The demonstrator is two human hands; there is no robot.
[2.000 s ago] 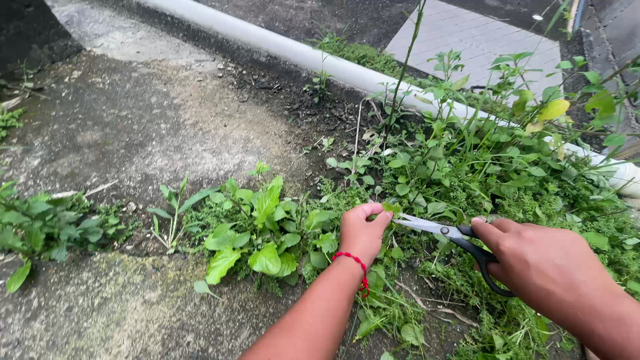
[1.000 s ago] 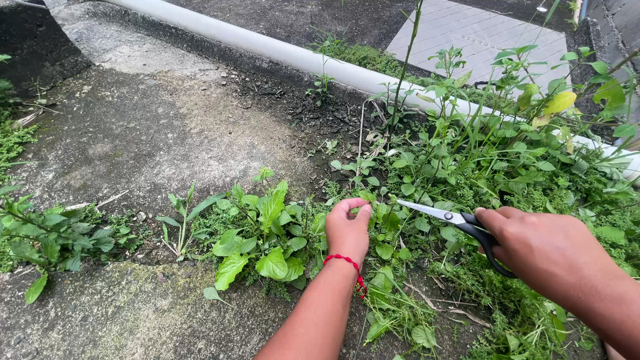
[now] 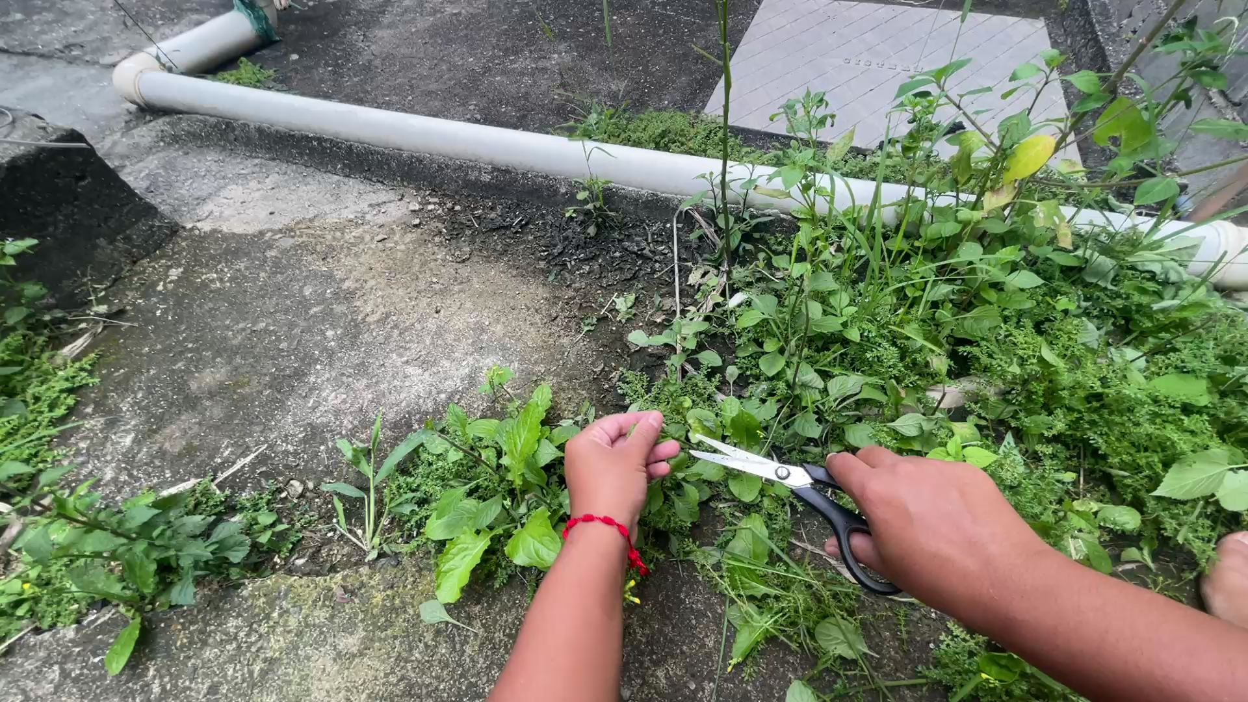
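Note:
My right hand point(image 3: 926, 517) holds a pair of scissors point(image 3: 780, 472) by black plastic handles, with the metal blades slightly parted and pointing left. The blade tips are just right of my left hand point(image 3: 616, 463), which wears a red braided bracelet point(image 3: 597, 521). My left thumb and fingertips are pinched together above the leafy weeds point(image 3: 746, 487); whether a bit of plant is between them cannot be told. A broad-leaved plant point(image 3: 522, 439) grows just left of that hand.
A pale plastic pipe point(image 3: 487, 144) crosses behind the weeds, with a tiled cover point(image 3: 877, 63) beyond. A dark concrete block point(image 3: 68, 210) stands at left on the concrete slab point(image 3: 292, 341). Taller weeds point(image 3: 975, 234) fill the right side. Part of a foot or knee shows at the right edge.
The scissor blades, closed together a second ago, are now slightly parted. Two seconds ago their tips were at my left fingertips, near a bit of leaf; now a gap lies between them.

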